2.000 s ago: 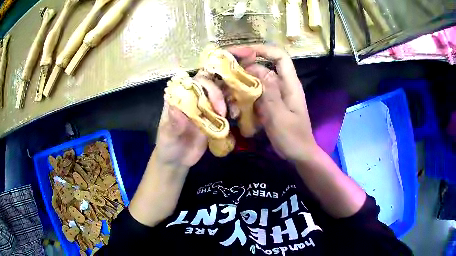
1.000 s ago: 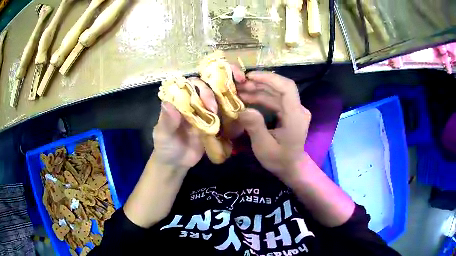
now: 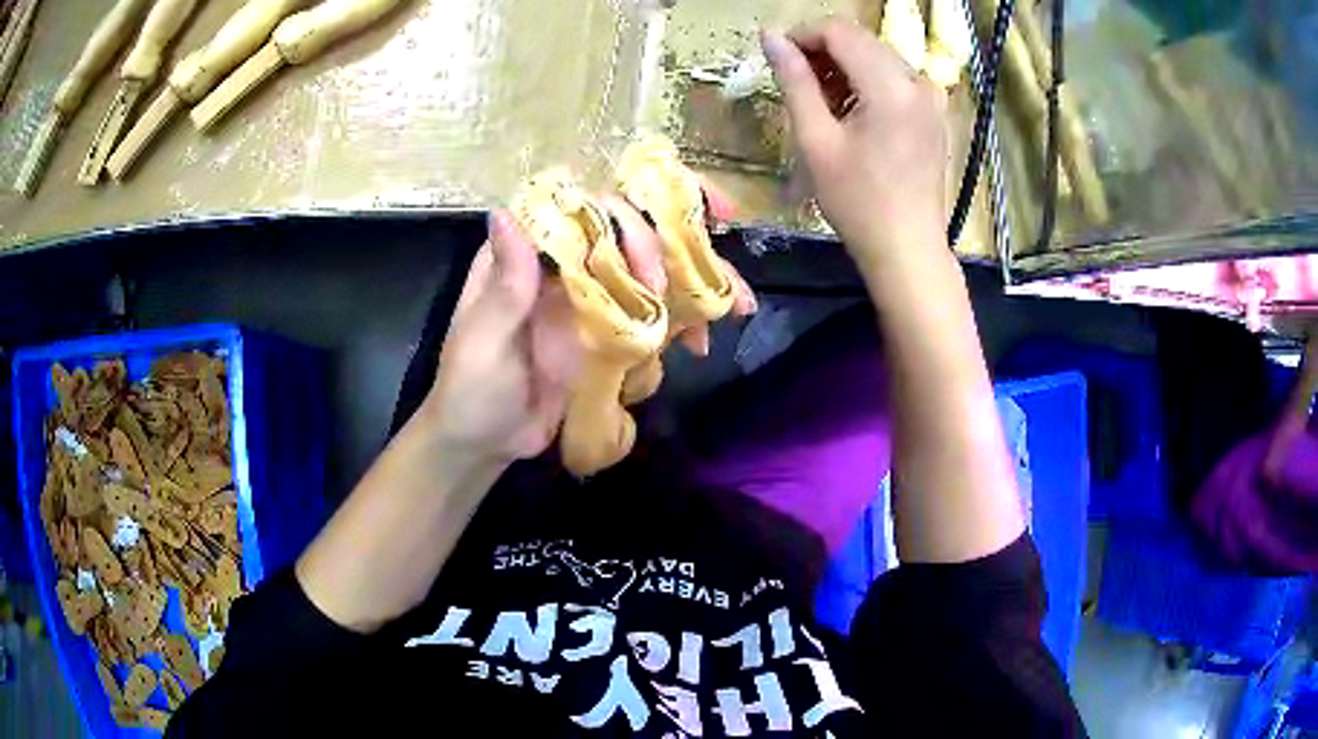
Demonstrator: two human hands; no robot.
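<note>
My left hand (image 3: pixel 499 339) holds a pair of tan moulded leg pieces (image 3: pixel 590 274) over my lap, their hollow foot openings facing up. The second leg piece (image 3: pixel 679 231) lies beside the first, with my fingers around and between them. My right hand (image 3: pixel 867 137) is raised over the work plate (image 3: pixel 723 116), thumb and forefinger close together near a small white piece (image 3: pixel 744 75). Whether anything is between its fingertips cannot be told.
Tan legs (image 3: pixel 217 65) lie on the bench at the upper left, more at the upper right (image 3: pixel 925 36). A black cable (image 3: pixel 986 130) crosses beside a clear panel (image 3: pixel 1156 145). The blue left bin (image 3: pixel 243 462) holds brown pieces. A blue right bin (image 3: pixel 1067 505) stands partly behind my arm. Another person's arm shows far right.
My right hand has left the leg pieces and moved up and right to the plate. My left hand still holds both legs. The view has shifted, so the bins appear further left.
</note>
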